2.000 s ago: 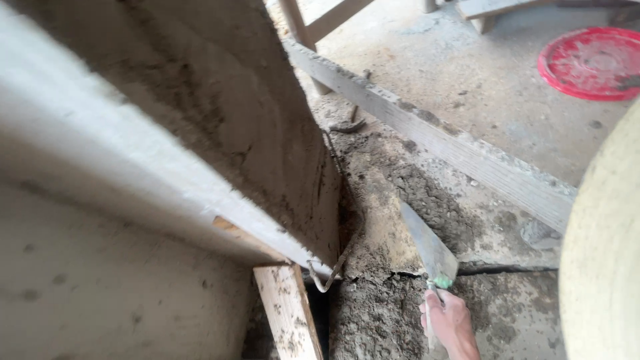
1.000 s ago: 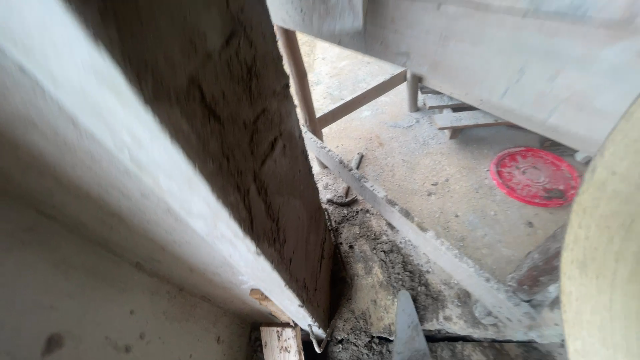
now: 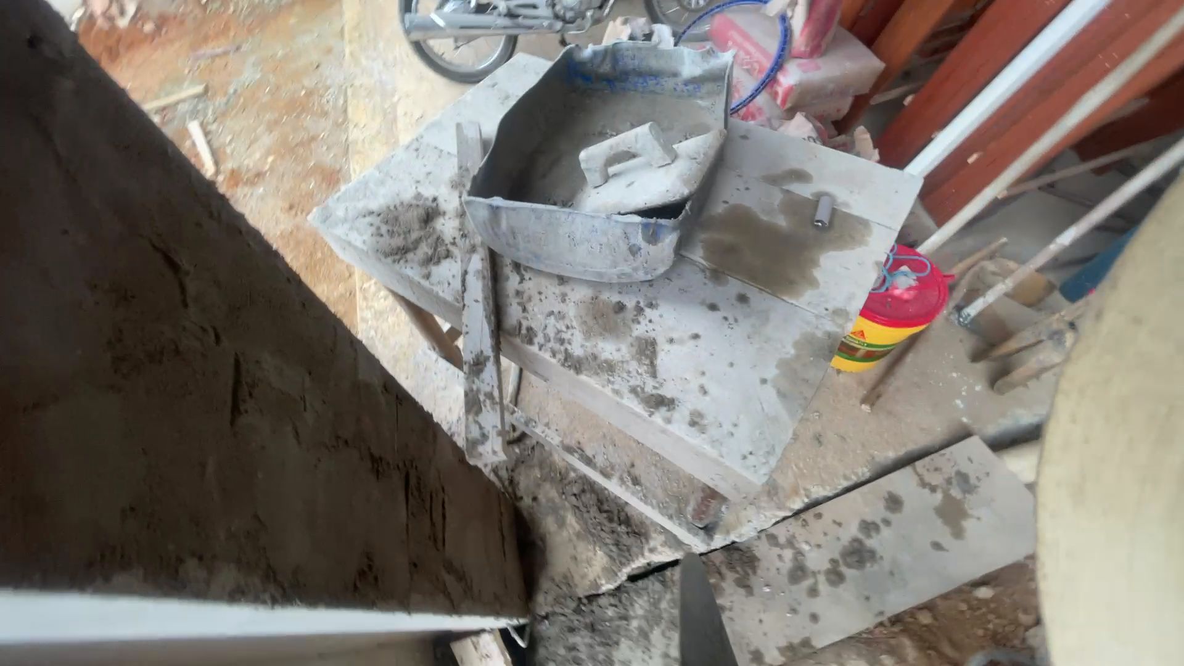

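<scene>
Neither of my hands shows now. The pointed blade of a trowel (image 3: 701, 618) rises from the bottom edge, over the slab by the floor crack; its handle is out of view. A mortar-spattered table (image 3: 592, 324) carries a cut-open plastic tub (image 3: 573, 236) of grey mortar. Inside the tub rests a plastering float (image 3: 647, 176) with its handle upward. A narrow wooden straightedge (image 3: 480, 342) leans on the table's left side. Freshly plastered, the dark wall face (image 3: 213, 370) fills the left.
A yellow bucket with a red lid (image 3: 883, 319) stands right of the table, near poles (image 3: 1073, 217) and sticks. Behind are a motorcycle (image 3: 518, 20) and stacked bags (image 3: 805, 69). A pale rounded surface (image 3: 1119, 444) blocks the right edge. A small cylinder (image 3: 823, 211) sits on the tabletop.
The view has swung up to the table and tub. The hand that held the trowel two seconds ago has left the view; only the blade's tip part remains at the bottom.
</scene>
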